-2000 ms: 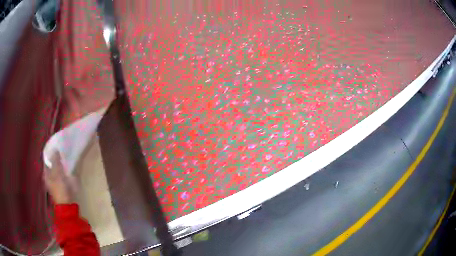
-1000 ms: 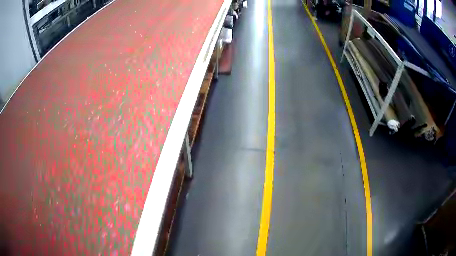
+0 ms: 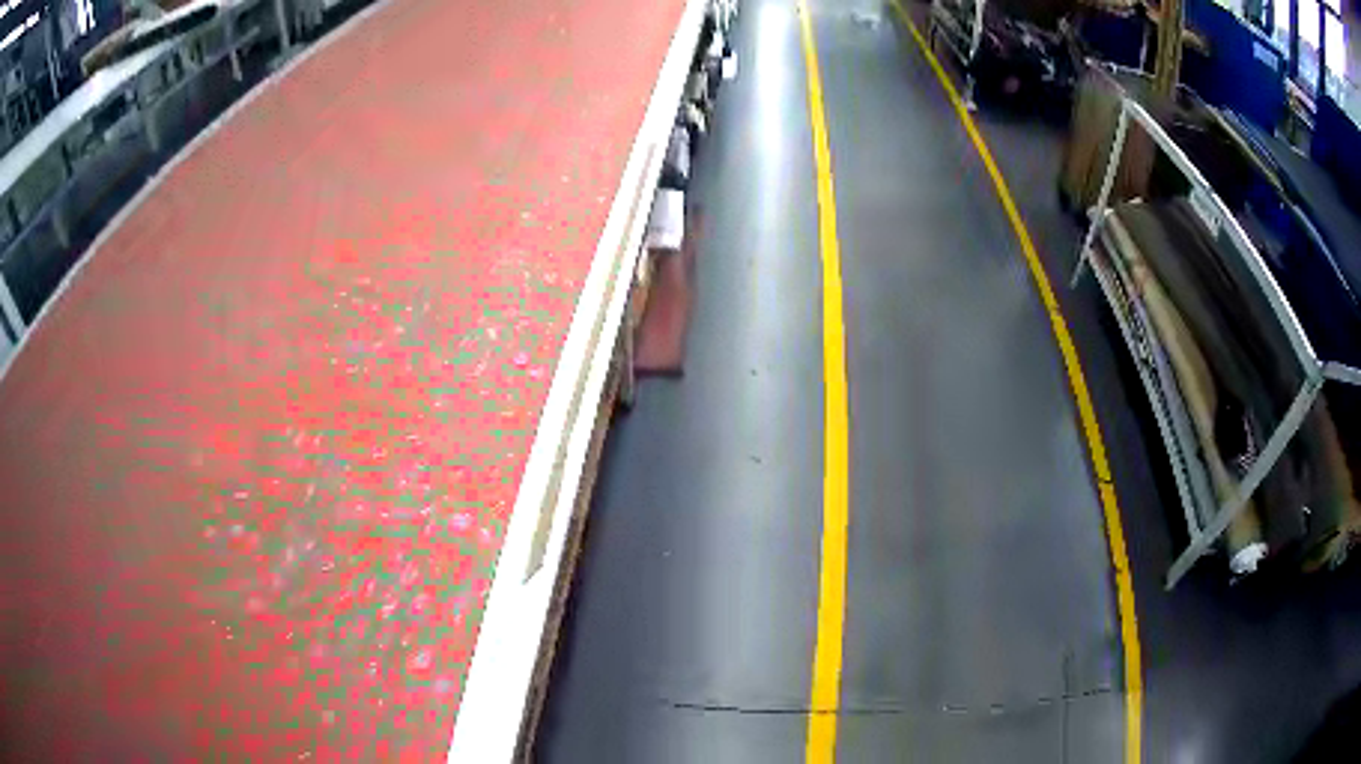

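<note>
Printed fabric (image 3: 343,493), red floral with green, lies flat over the long cutting table at the left of the head view. It runs from the bottom edge of the picture to the far end. The white table edge (image 3: 515,605) borders it on the right, with a narrow darker strip along part of it. The print is blurred at the left and far parts. Neither of my hands is in the picture.
A grey aisle floor (image 3: 717,523) with yellow lines (image 3: 833,448) runs beside the table. A white-framed rack (image 3: 1236,239) with long rolls (image 3: 1179,343) stands at the right. A reddish-brown piece (image 3: 661,321) sticks out below the table edge. Another table or rail (image 3: 90,97) is at upper left.
My left hand, the folded-back fabric and the dark strip, seen two seconds ago, are out of view. The view has turned along the aisle; the rack and the reddish-brown piece now appear nearer.
</note>
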